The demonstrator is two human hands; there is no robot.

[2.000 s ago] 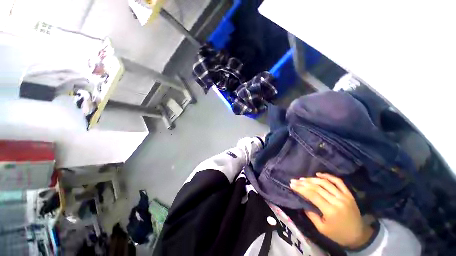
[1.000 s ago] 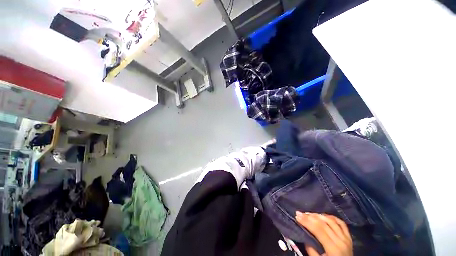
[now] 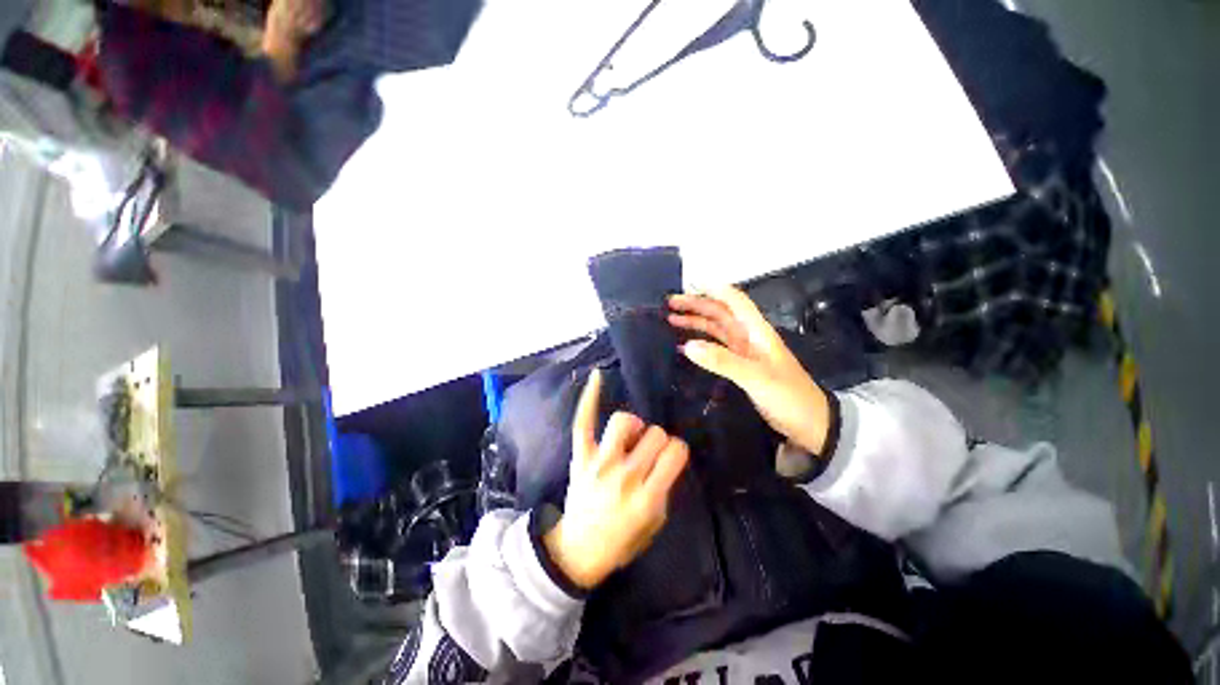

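A dark denim jacket [image 3: 789,535] lies over my lap. Its sleeve cuff [image 3: 636,281] points away from me and rests over the near edge of the white table. My right hand [image 3: 756,355] is at the cuff's right side, fingers spread, fingertips at its edge; no firm grip shows. My left hand [image 3: 616,495] is below and left of the cuff over the jacket, one finger extended and the others curled. Whether it pinches cloth is hidden.
A black hanger [image 3: 669,60] lies on the white table [image 3: 468,241]. Another person's arm [image 3: 228,107] reaches in at upper left. Plaid cloth [image 3: 1017,281] hangs at right; more plaid [image 3: 415,522] is at lower left by a blue bin [image 3: 356,462]. A small bench [image 3: 167,495] stands far left.
The view has swung from the floor and bins to the table. Both hands now show; earlier only one was seen on the jacket. The sleeve cuff is now laid out toward the table.
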